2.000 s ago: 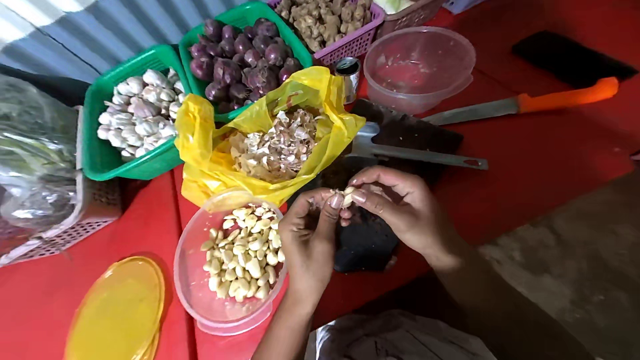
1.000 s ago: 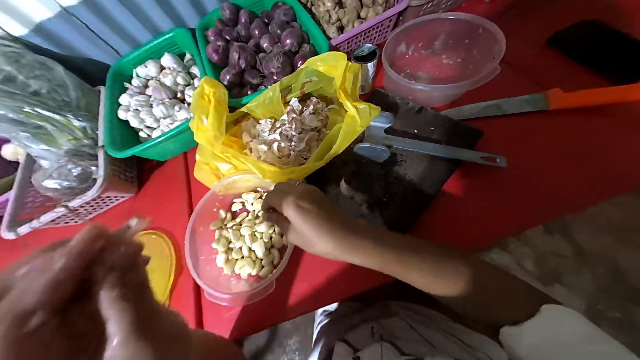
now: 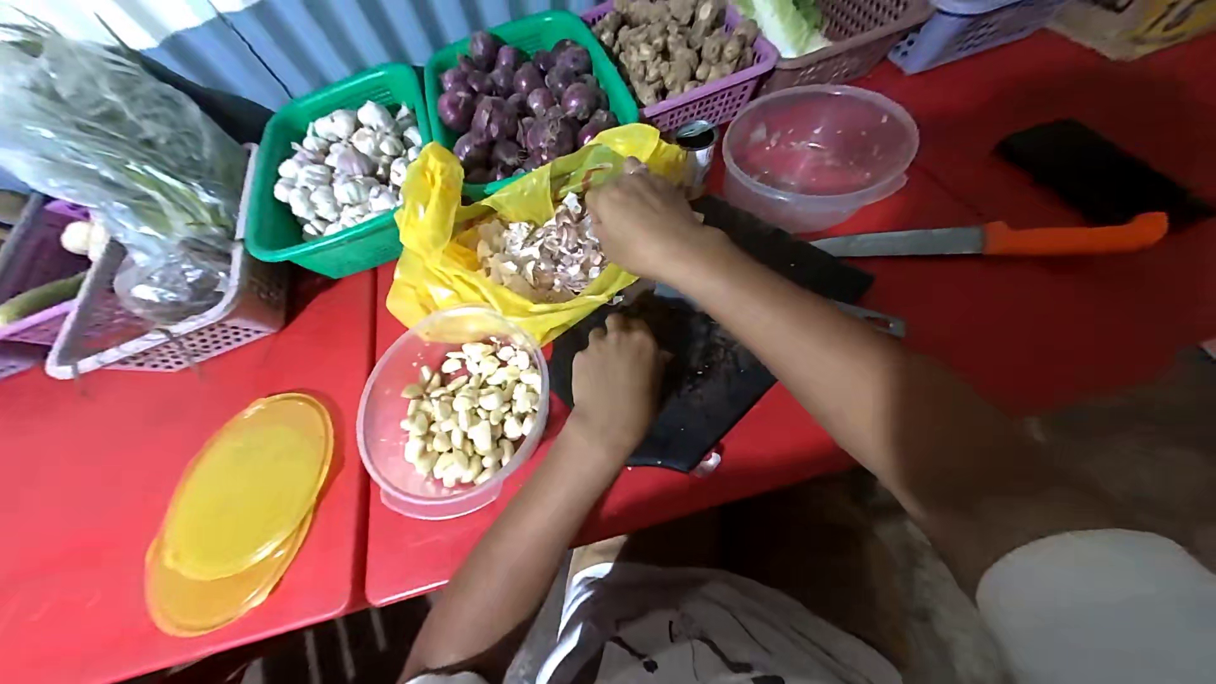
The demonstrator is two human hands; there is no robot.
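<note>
My right hand (image 3: 646, 220) is over the right part of a yellow plastic bag (image 3: 427, 256) that holds garlic skins (image 3: 551, 249); its fingertips are hidden, and I cannot tell if they hold anything. My left hand (image 3: 619, 380), fingers curled, rests over the black cutting board (image 3: 708, 418); what its fingers hold cannot be seen. Left of it stands a clear plastic bowl (image 3: 380, 446) with peeled garlic cloves (image 3: 475, 413). A metal utensil (image 3: 879, 318) lies on the board, mostly hidden beneath my right forearm. Some small bits lie on the board.
Green baskets (image 3: 275, 233) hold garlic bulbs and red onions (image 3: 522, 100). Ginger (image 3: 674, 47), a can (image 3: 698, 142), an empty clear bowl (image 3: 822, 157), an orange-handled knife (image 3: 988, 237) and a black item (image 3: 1092, 171) stand or lie rightward. Yellow lids (image 3: 247, 494) and bagged greens (image 3: 133, 152) are at left.
My right hand has moved from the bowl of peeled cloves to the yellow bag. My left hand has moved from the lower left to the cutting board.
</note>
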